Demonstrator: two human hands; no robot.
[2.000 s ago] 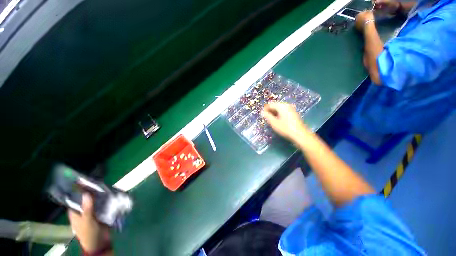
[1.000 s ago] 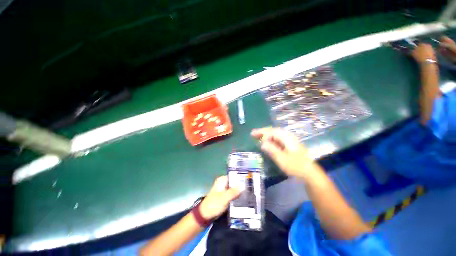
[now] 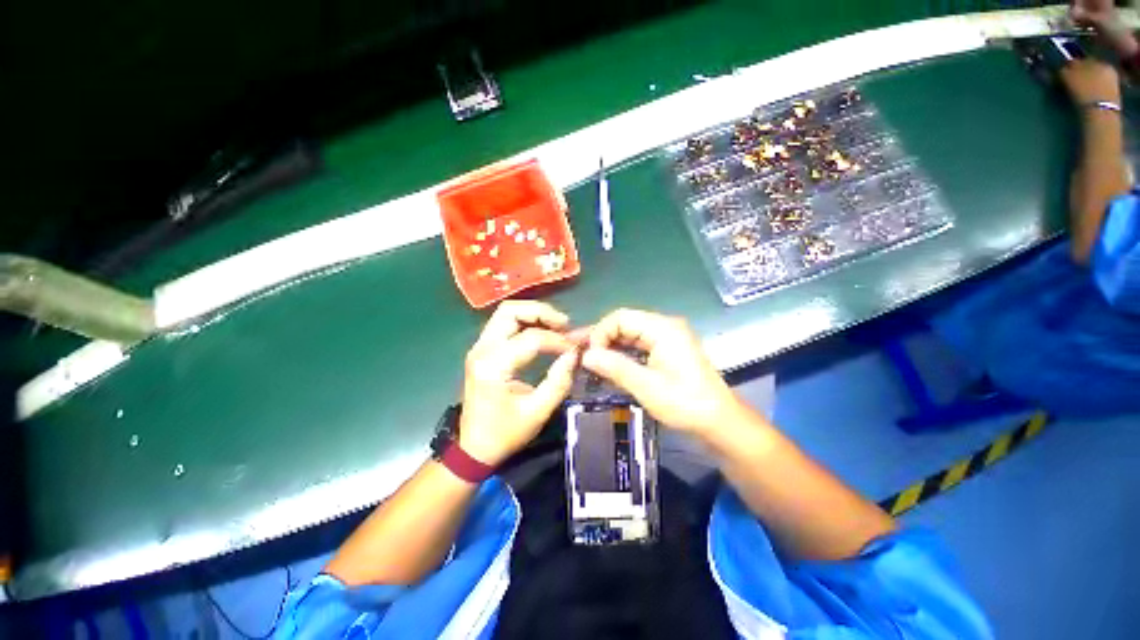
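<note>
An open phone body (image 3: 611,469) lies upright in view at the bench edge, over my lap, its inside with a dark battery exposed. My left hand (image 3: 519,375) and my right hand (image 3: 653,365) meet fingertip to fingertip just above its upper end. A tiny dark piece seems pinched between the fingertips, partly hidden. The red bin (image 3: 508,231) with small pale bits stands beyond my left hand. The clear blister tray (image 3: 810,188) with dark and coppery parts lies beyond my right hand.
A pale thin stick (image 3: 605,210) lies between bin and tray. A white rail (image 3: 375,231) borders the green conveyor, which carries another phone body (image 3: 473,98). Another person's hand (image 3: 1093,83) works at the far right.
The phone body has come from the far left to my lap. My left hand has let go of it and moved up to its upper end. My right hand has come from the tray to meet it.
</note>
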